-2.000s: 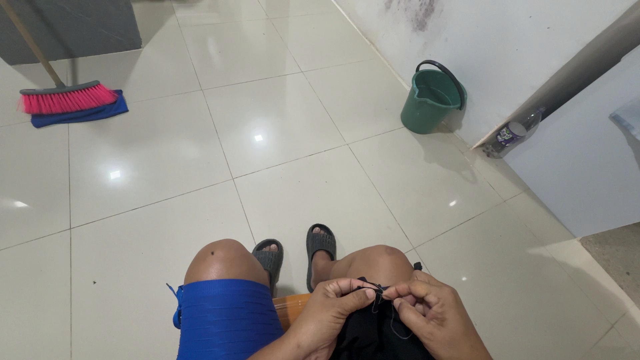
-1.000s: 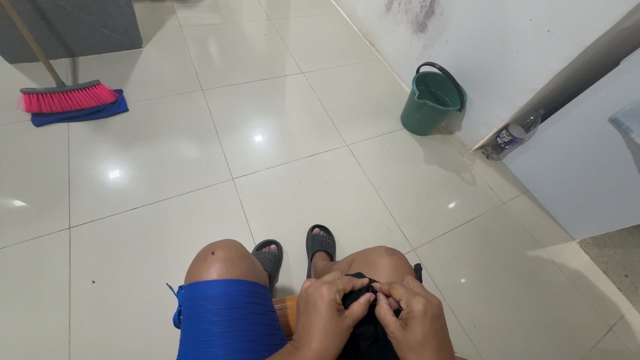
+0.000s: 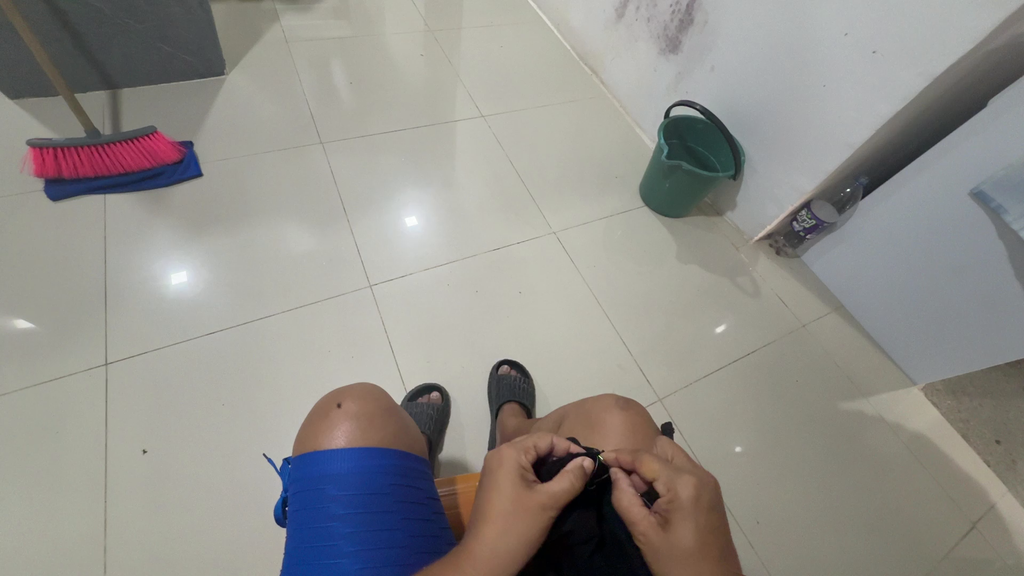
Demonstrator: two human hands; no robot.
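Note:
A black cloth lies over my lap at the lower middle, its upper edge raised between both hands. My left hand pinches that edge between thumb and fingers. Close against it on the right, my right hand has its thumb and index finger near the same edge, where a small shiny point, perhaps a needle or thread, shows at the fingertips. Whether the right fingers grip the cloth or that thin thing is too small to tell. Blue ribbed fabric covers my left thigh.
Dark slides are on my feet, on the glossy tiled floor. A green bucket stands by the white wall. A plastic bottle is in a gap at right. A pink-bristled broom rests on a blue cloth at upper left.
My hands have shifted over the black cloth. One second ago their backs faced up more and the fingertips met lower; now the left thumb lies across the cloth's edge.

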